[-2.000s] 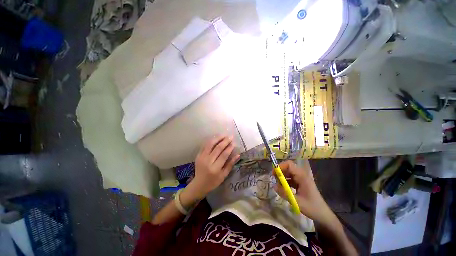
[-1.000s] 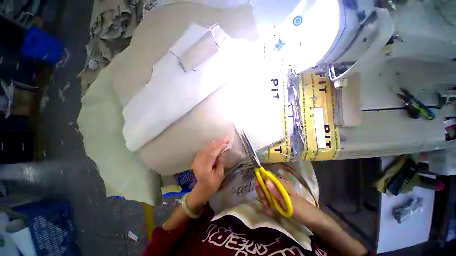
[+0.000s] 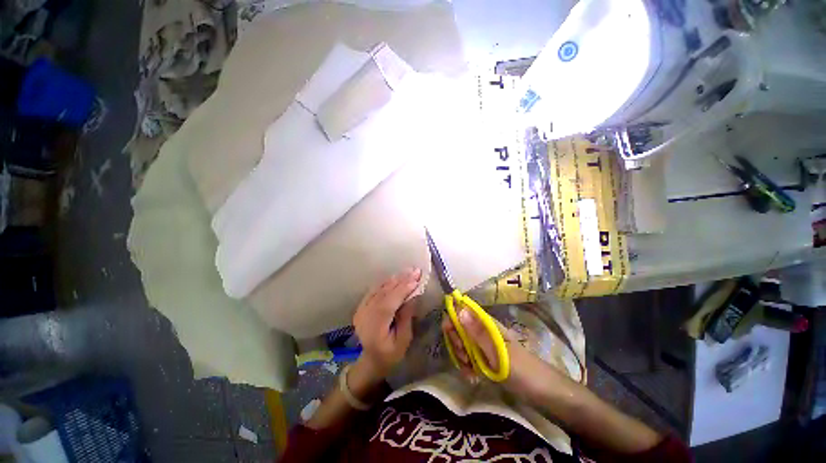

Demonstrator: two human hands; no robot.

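Observation:
Large beige fabric panels (image 3: 326, 285) lie stacked on the table left of the needle area and hang over its front edge. A paler folded piece (image 3: 290, 203) lies on top of them. My left hand (image 3: 388, 316) rests at the front edge of the beige panel, its fingertips pinching or pressing the edge; the exact hold is unclear. My right hand (image 3: 471, 339) holds the yellow-handled scissors (image 3: 490, 336) by the loops. Their dark blades point away from me at the panel's front edge, close together, just right of my left fingertips.
A white sewing machine head (image 3: 589, 68) with a glaring lamp stands at the upper right, above yellow printed tape (image 3: 571, 244). A beige-grey stack (image 3: 645, 199) and green-black snips (image 3: 765, 188) lie farther right. A greenish sheet (image 3: 190, 289) hangs at the left, near a crumpled bundle (image 3: 181, 54).
The scissors have moved from right of the slit to the panel edge; they opened a little and now look nearly closed. My left hand has shifted slightly at the edge.

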